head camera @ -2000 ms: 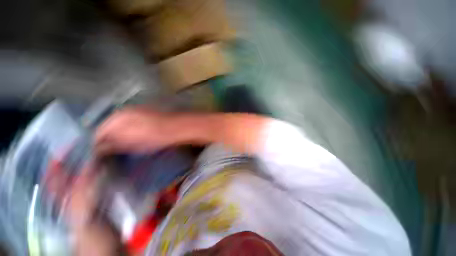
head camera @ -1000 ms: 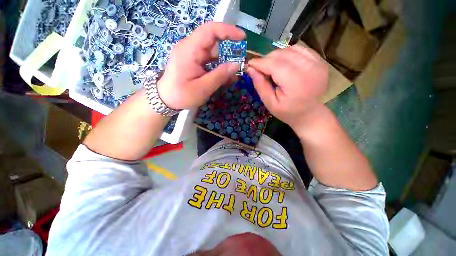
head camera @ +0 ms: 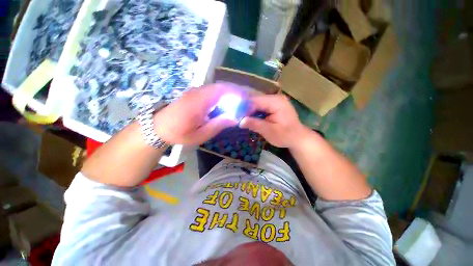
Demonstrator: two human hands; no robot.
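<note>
My left hand (head camera: 189,117), with a metal watch at the wrist, grips the LED circuit board (head camera: 232,106) by its left side. The board glares white-violet, and the glare hides its details. My right hand (head camera: 277,120) is at the board's right side, fingers curled and thumb near the glare; whether it pinches a lead or a battery is hidden. Below both hands, packed cells (head camera: 241,148) show their round ends in the cell carton (head camera: 249,79), close to the lap.
A large white parts bin (head camera: 215,44) heaped with wired board assemblies (head camera: 140,49) stands at left. A second white bin with a yellow-green strap (head camera: 36,93) is beyond it. An open shipping carton (head camera: 311,88) with cardboard pieces lies at upper right on the green floor.
The blurred view has steadied since the oldest frame. Since one second ago, the board has lit up, and both hands have moved lower in the view and closer together around it.
</note>
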